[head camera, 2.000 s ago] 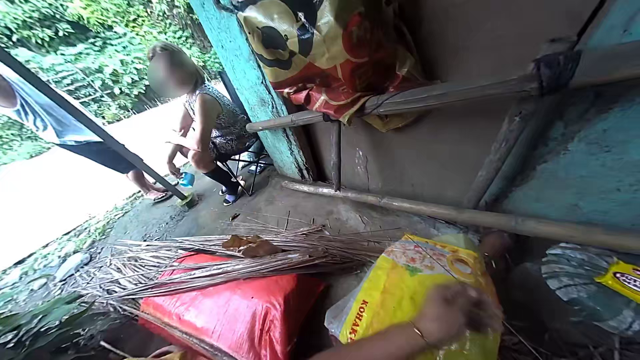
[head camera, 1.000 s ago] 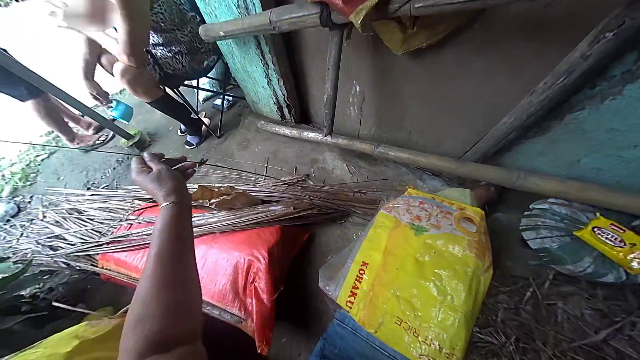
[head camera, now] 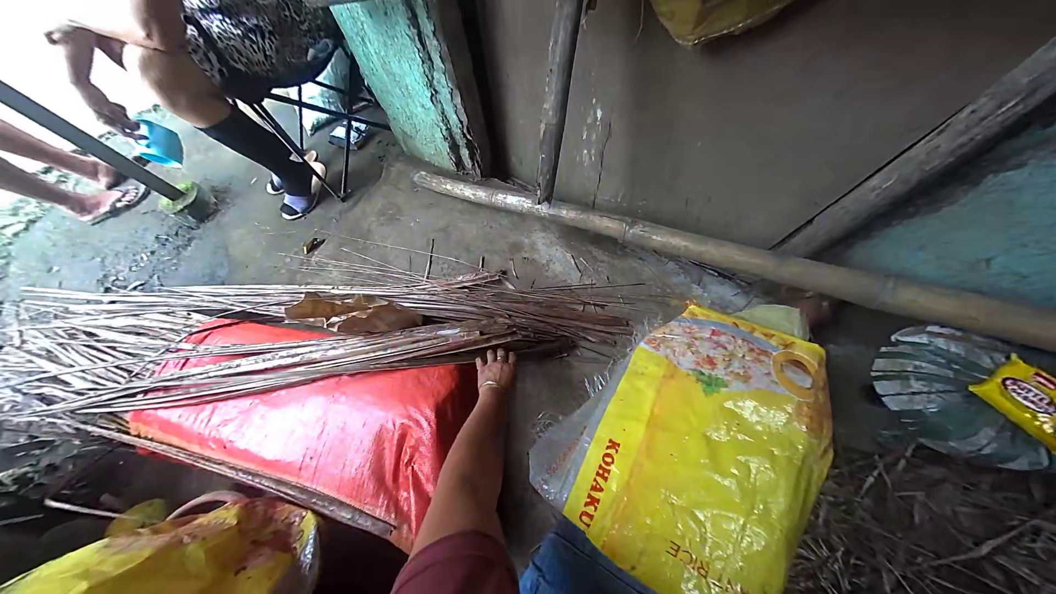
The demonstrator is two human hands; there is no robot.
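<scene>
My left hand, with a bracelet at the wrist, reaches forward to the thick ends of a bundle of dry palm-leaf midribs. Its fingertips touch the bundle's near side; whether they close on any stick cannot be told. The bundle lies across a red woven plastic sack, its thin ends fanning out to the left. A dry brown leaf rests on top. To the right, a yellow rice sack lies over the jeans-clad leg. My right hand is out of view.
A bamboo pole runs along the wall's foot. At the right, a yellow packet sits on a round greenish object. A seated person's leg and a blue cup held by a hand are at upper left. Another yellow sack lies at lower left.
My left hand was over the yellow rice sack, then raised at the left with a thin stick. Now it is low at the bundle's thick ends. The view has tilted down.
</scene>
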